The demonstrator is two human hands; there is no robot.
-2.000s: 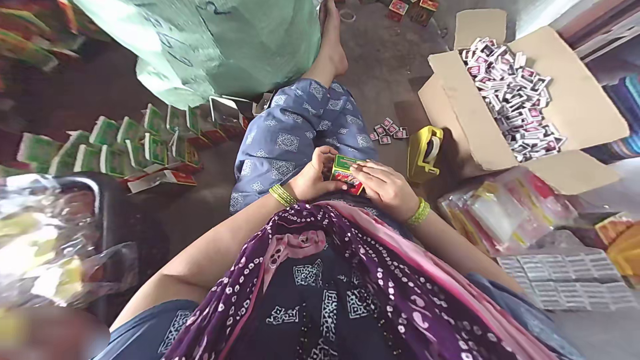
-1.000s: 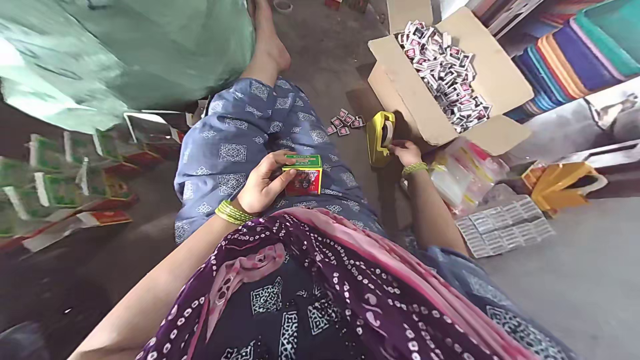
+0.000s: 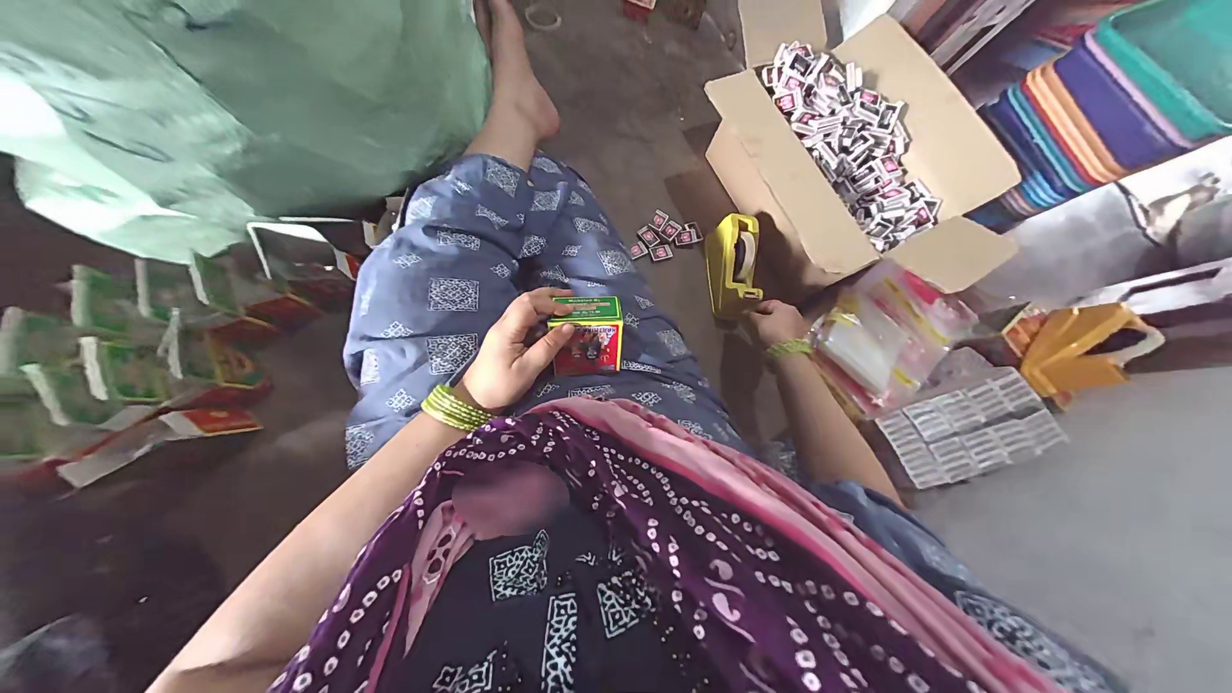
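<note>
My left hand [image 3: 518, 348] grips a small green and red printed carton [image 3: 589, 335] over my lap, fingers on its top and left side. Out to the right, my right hand [image 3: 778, 324] touches the near end of a yellow tape dispenser [image 3: 733, 265] on the floor; whether it pinches tape there is too small to tell. Just left of the dispenser lie several small pink, black and white packets [image 3: 662, 234]. Many more such packets [image 3: 857, 144] fill an open cardboard box [image 3: 770, 183] beyond it.
Rows of green and red cartons [image 3: 125, 337] stand at the left, some with raised flaps. A large pale green sack [image 3: 318, 96] is at upper left. Plastic packets [image 3: 881, 337], a block of white strips [image 3: 972, 428], an orange tape dispenser [image 3: 1083, 351] and stacked coloured trays [image 3: 1116, 96] lie right.
Two seconds ago both my hands were on the carton. My right hand has since let go and moved right to the yellow tape dispenser. My left hand still holds the carton.
</note>
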